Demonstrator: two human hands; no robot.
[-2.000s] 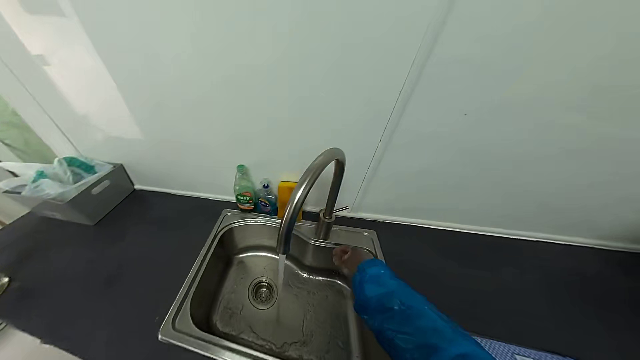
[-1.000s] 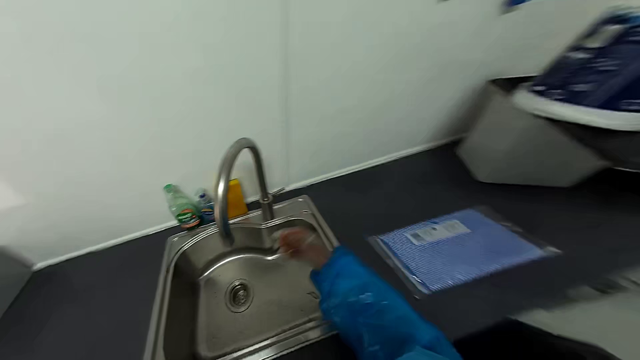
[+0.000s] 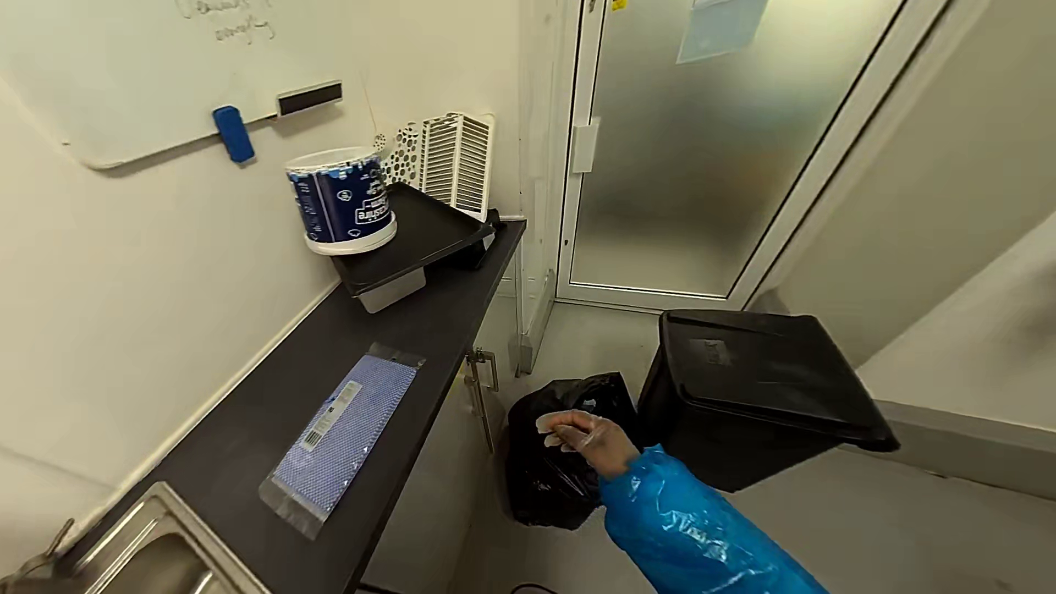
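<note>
My right hand [image 3: 590,441], in a clear thin glove with a shiny blue plastic sleeve, is held out above the floor in front of a black plastic bag [image 3: 549,487]. Its fingers are curled together; whether something small is between them I cannot tell. A black lidded bin [image 3: 759,371] stands to the right of the bag. On the dark counter to the left lies a clear packet of blue patterned cloths [image 3: 351,433]. The corner of the steel sink [image 3: 177,528] shows at the lower left. My left hand is out of view.
A blue and white plastic tub [image 3: 342,202] sits on a black tray [image 3: 421,235] at the counter's far end, beside a white slatted rack [image 3: 458,161]. A whiteboard with writing and a blue eraser [image 3: 233,134] are on the wall. Ahead is a frosted glass door [image 3: 660,165].
The view has swung far right, from the sink to the bag, bin and door. My right hand, over the sink near the tap before, is now away from it, above the floor.
</note>
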